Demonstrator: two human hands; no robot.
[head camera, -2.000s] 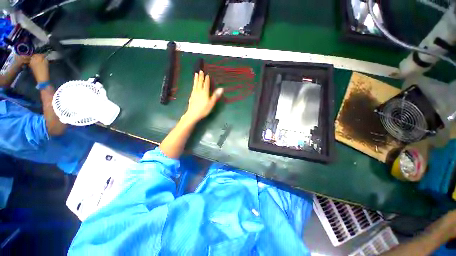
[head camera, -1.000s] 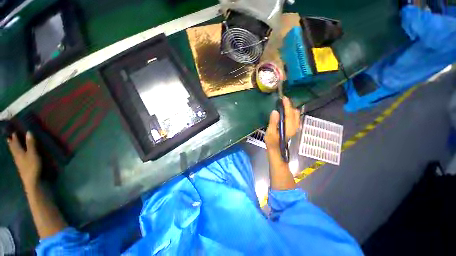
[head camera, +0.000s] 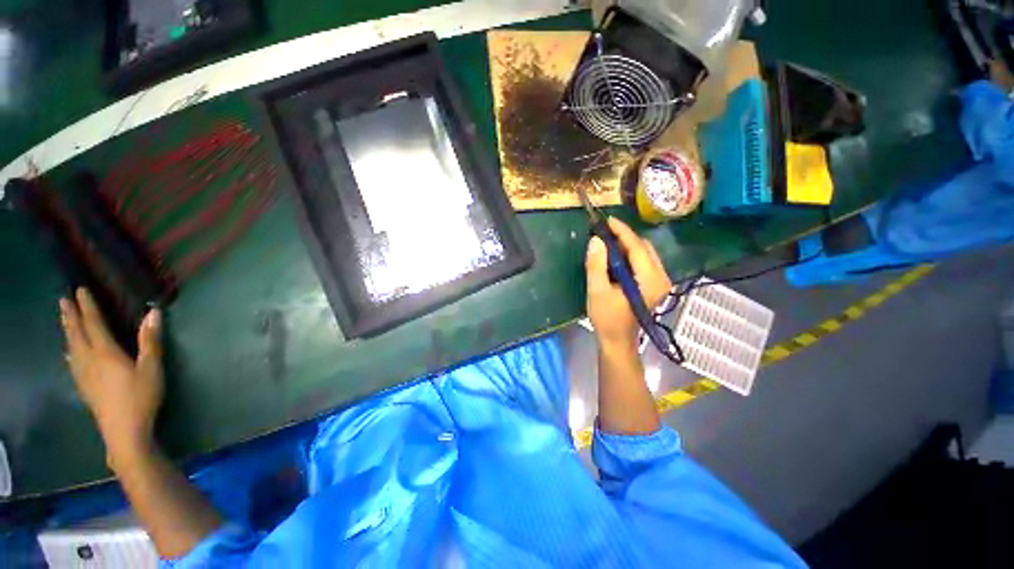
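My right hand (head camera: 625, 287) holds a dark blue soldering iron (head camera: 634, 283) like a pen, its metal tip near the lower edge of a stained brown board. My left hand (head camera: 115, 372) lies at the lower end of two long black bars (head camera: 125, 247), fingers apart; whether it grips a bar is unclear. Thin red lead wires (head camera: 206, 183) fan out to the right of the bars. An open tablet (head camera: 414, 183) with a bright silver plate lies in a black rectangular frame (head camera: 320, 256) between my hands.
Right of the frame are the stained board (head camera: 534, 133), a wire-grille fan (head camera: 618, 100), a solder reel (head camera: 668, 185) and a blue iron stand (head camera: 739, 150) with a yellow pad. A white slotted tray (head camera: 728, 337) is below the bench edge. Another framed unit (head camera: 167, 33) is at upper left. A blue sleeve (head camera: 945, 233) is at right.
The view has swung right since the first frame. My left hand has moved from the wires to the lower end of the bars. The iron's tip has moved from beside the reel to the stained board's edge.
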